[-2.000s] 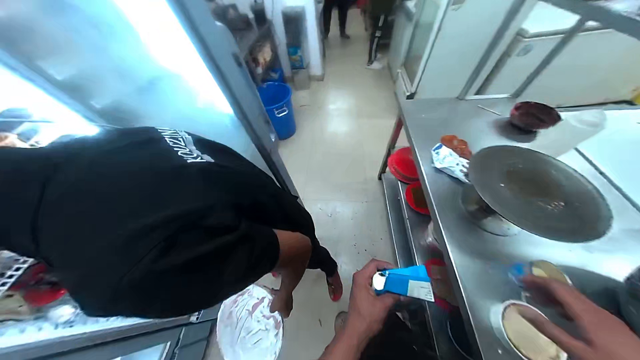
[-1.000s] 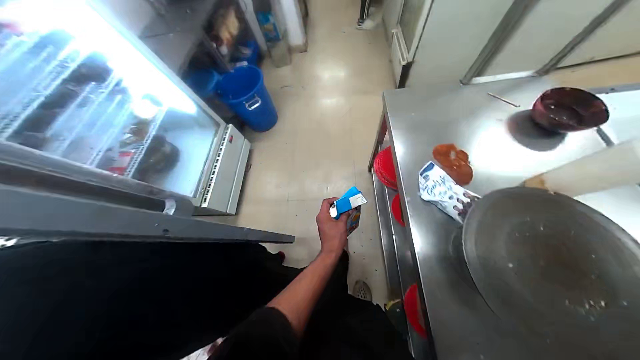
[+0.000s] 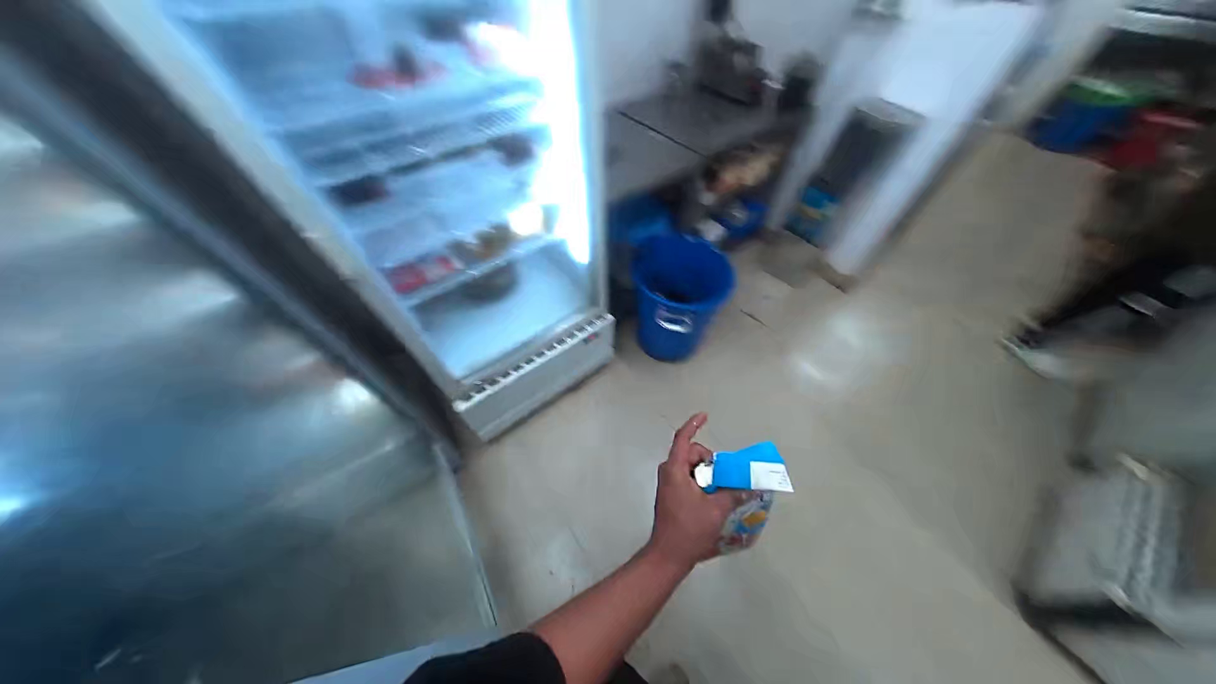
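Observation:
My left hand point(image 3: 686, 508) holds a blue and white drink carton point(image 3: 746, 469) with a white cap, out over the floor. The forefinger is raised off the carton, while the other fingers and thumb wrap around it. The carton's printed side shows below the hand. My right hand is out of view. Beyond the left hand, at the upper left, stands a lit upright fridge point(image 3: 537, 375) with several shelves of food.
At the left is a large glass door point(image 3: 237, 456). A blue bucket point(image 3: 682, 299) stands on the floor beside the fridge, near a metal counter point(image 3: 655, 152). A person's dark-clothed leg point(image 3: 1092, 294) shows at the right, blurred.
The view has swung left, away from the steel table with the pan. My right hand, over that table two seconds ago, has left the view. The left hand still holds the carton.

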